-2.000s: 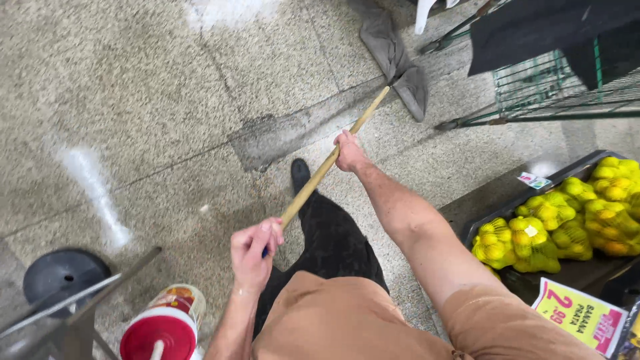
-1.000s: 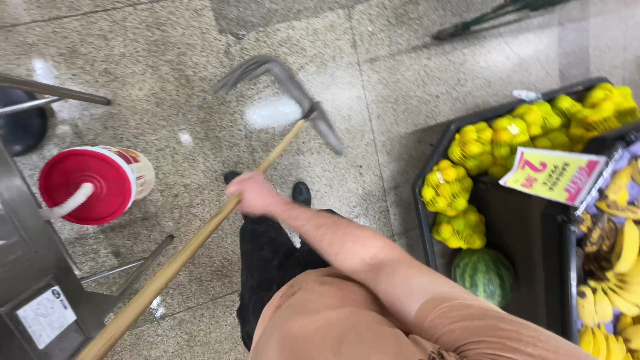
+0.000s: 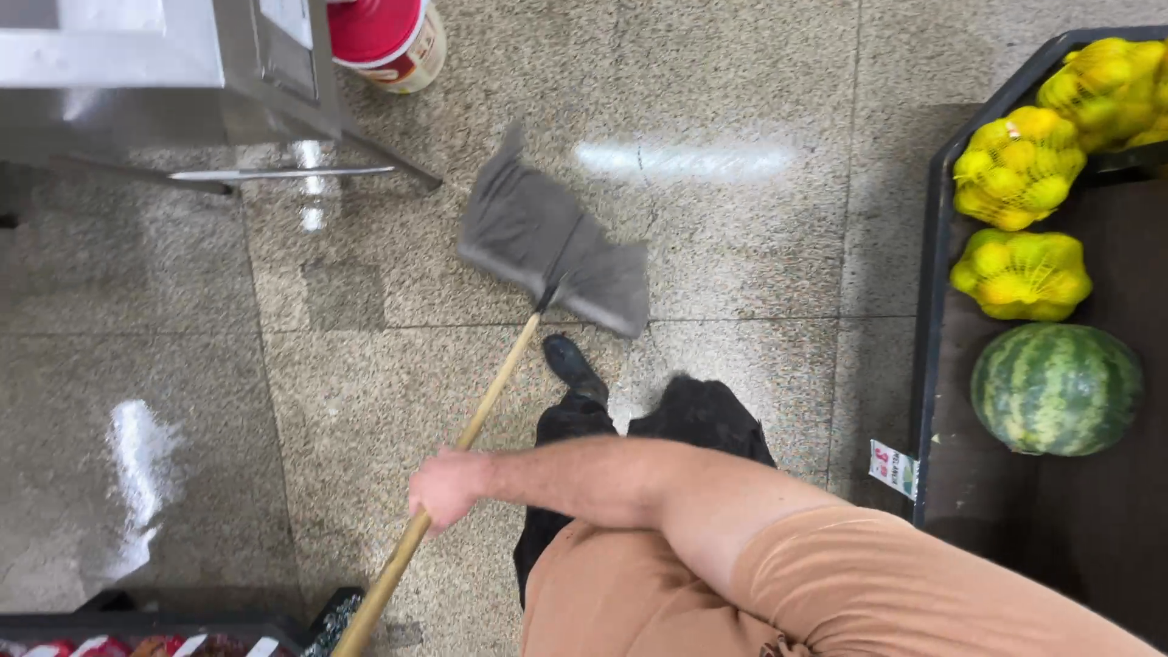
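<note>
My right hand (image 3: 447,488) is closed around the wooden handle (image 3: 493,392) of a floor squeegee or mop, the arm reaching across my body. At the handle's far end a grey cloth (image 3: 557,242) is draped over the head and lies spread on the speckled floor, just ahead of my dark boot (image 3: 573,363). The handle's near end runs out of view at the bottom left. My left hand is out of the picture.
A steel stand (image 3: 274,119) and a white bucket (image 3: 415,55) with a red lid are at the upper left. On the right, a black-edged display (image 3: 929,274) holds a watermelon (image 3: 1054,388) and yellow net bags of fruit (image 3: 1020,169). Packaged goods (image 3: 164,646) edge the bottom left.
Both hands showed on the handle two seconds ago; now only the right one does. The draped cloth, earlier trailing in narrow folds, is now spread wider. The view has shifted, with more of the display showing.
</note>
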